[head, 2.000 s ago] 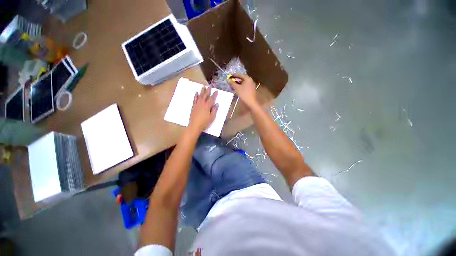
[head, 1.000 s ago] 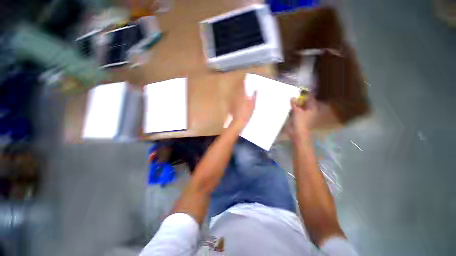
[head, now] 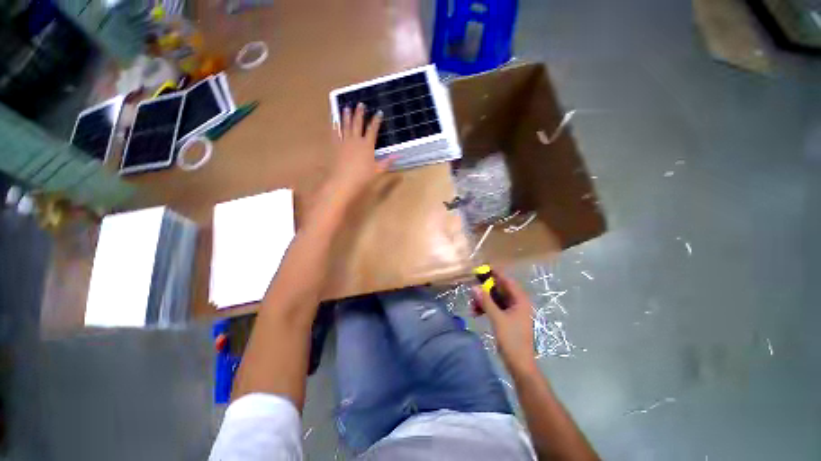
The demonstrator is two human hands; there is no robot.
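My left hand (head: 358,151) lies with spread fingers on the left part of the top solar panel (head: 405,110), which is face up with dark cells and a white border. More white-edged panels lie stacked under it, beside the box. My right hand (head: 506,306) is closed around the yellow-and-black handle of the trimming tool (head: 488,281), just off the table's front edge. The tool's head shows only unclearly. A white-topped panel pile (head: 252,248) lies left of my left forearm. A taller panel stack (head: 130,266) with a white top stands farther left.
An open cardboard box (head: 563,153) with a tangled whitish heap (head: 486,187) stands at the table's (head: 396,230) right edge. A blue plastic stool (head: 473,34) is beyond. Tape rolls (head: 194,153) and loose dark panels (head: 151,132) lie at far left. Thin offcuts (head: 551,329) litter the floor.
The white panel that was under my hands is no longer seen there. My left hand has moved up onto the stack. My right hand has moved down, away from the box, with the tool. The view has shifted.
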